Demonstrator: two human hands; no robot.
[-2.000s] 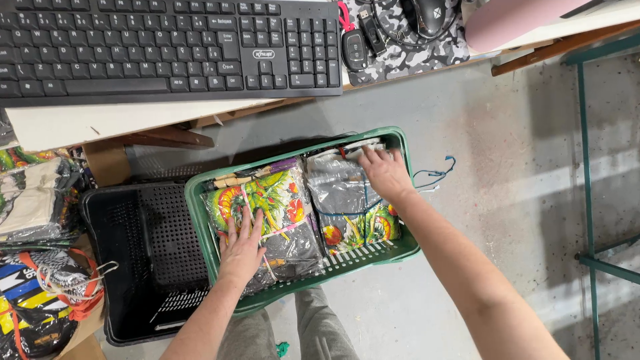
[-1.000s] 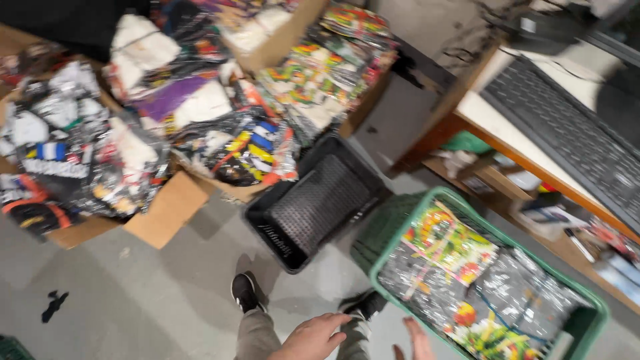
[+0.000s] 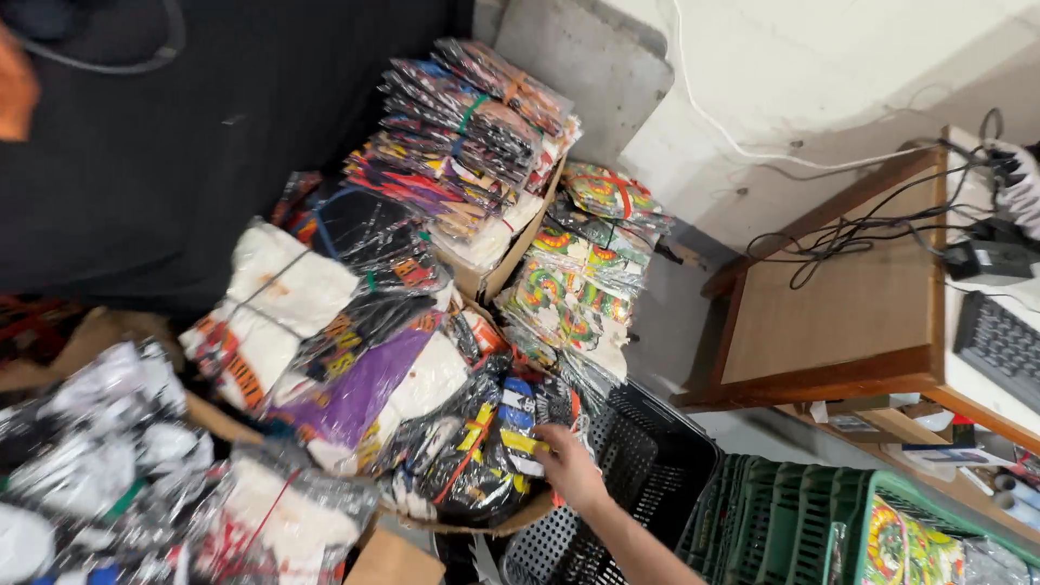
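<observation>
My right hand (image 3: 573, 467) reaches in from the lower right, its fingertips at the edge of a plastic-bagged bundle of blue, white and yellow printed fabric (image 3: 516, 422). Whether the fingers grip it or only touch it cannot be told. Left of it lies a black and yellow bagged bundle tied with an orange band (image 3: 471, 463), in the same cardboard box (image 3: 520, 520). My left hand is out of view. At the lower right, a green plastic basket (image 3: 873, 520) holds colourful bagged bundles (image 3: 906, 544).
A black plastic basket (image 3: 707, 455) stands between the box and the green basket. Tall stacks of bagged bundles (image 3: 471, 122) rise behind. More bagged goods (image 3: 114, 431) fill the left side. A wooden desk (image 3: 837, 309) with tangled black cables (image 3: 845, 231) stands at the right.
My hands were on the bundles in the green basket at first, then off them. Now my right hand is at the box of bundles. The view has swung far to the left.
</observation>
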